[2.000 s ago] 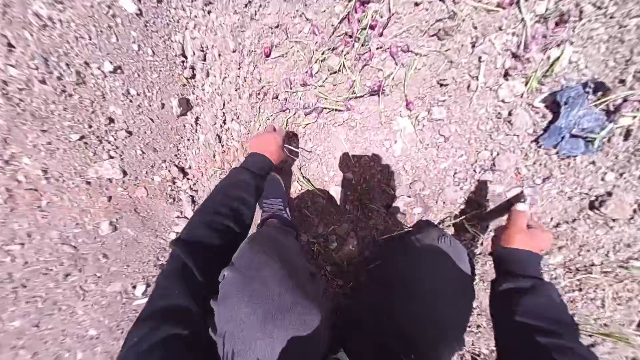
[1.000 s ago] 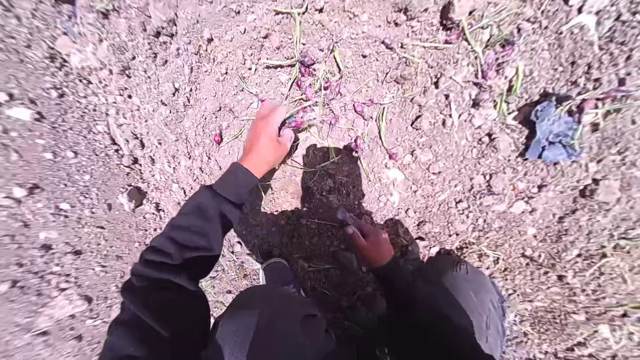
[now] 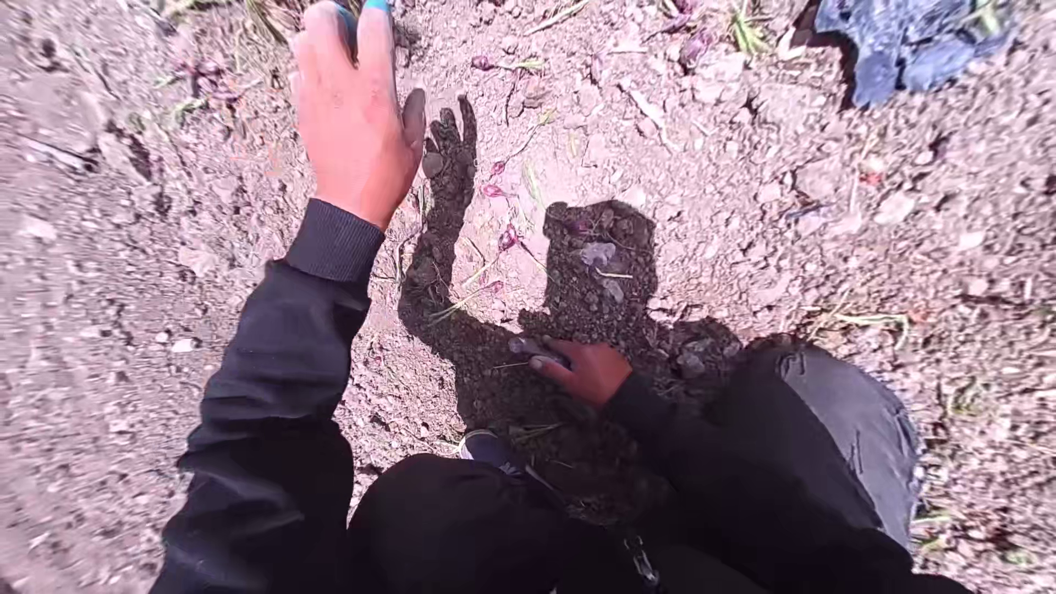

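My left hand (image 3: 355, 124) is stretched forward over the soil at the upper left, fingers apart, with blue showing at its fingertips; no object shows in it. My right hand (image 3: 586, 371) is low in the shadow between my knees, closed around a dark handle-like tool (image 3: 536, 351) whose far part is hard to make out. Small red onions (image 3: 507, 238) with thin green stalks lie scattered on the ground between and ahead of my hands. One more red onion (image 3: 483, 63) lies farther forward, to the right of my left hand.
A crumpled dark blue plastic sheet (image 3: 899, 49) lies at the upper right. Onions with stalks (image 3: 697, 45) lie left of it, and more plants (image 3: 206, 78) lie at the upper left. My shoe (image 3: 487, 450) and knees (image 3: 850, 429) are near the bottom, on cloddy dry soil.
My left hand has left the cluster of onions it was over one second ago and now reaches farther forward. My right hand came in from the far right between the first two frames. The view has shifted.
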